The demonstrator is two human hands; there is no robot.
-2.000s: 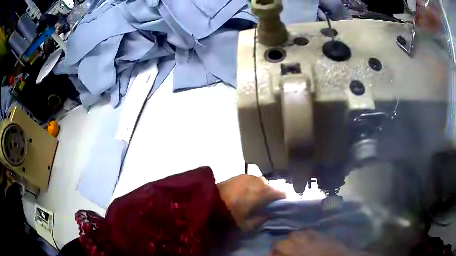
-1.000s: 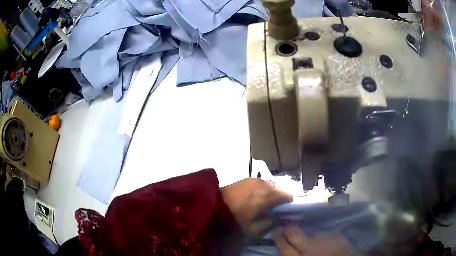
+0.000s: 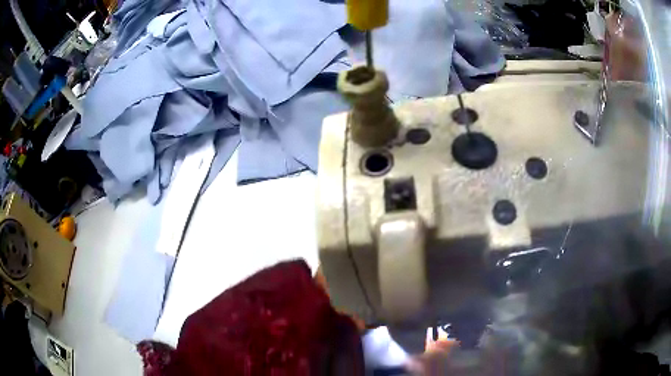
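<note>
The cream sewing machine head [image 3: 441, 191] fills the right side, with its underside dark. My left arm in a dark red sleeve [image 3: 265, 330] reaches to the head's lower left. Only slivers of skin of my left hand [image 3: 321, 282] show; the head hides the rest. A small piece of pale blue cloth [image 3: 384, 348] shows under the head in bright light. Blurred fingers [image 3: 434, 351] are beside it at the lower edge; I cannot tell which hand they belong to. The needle area is mostly hidden.
A heap of blue cut pieces [image 3: 257, 59] lies behind the machine. A white strip [image 3: 186, 192] lies on a blue strip [image 3: 136, 272] at left. A yellow-handled tool [image 3: 367, 13] stands above the brass-coloured post [image 3: 369, 110]. A cream unit [image 3: 33, 257] is at far left.
The view has tilted up, so the machine head and table sit lower in the picture. The yellow-handled tool has come into view. My hands and the cloth are now mostly hidden.
</note>
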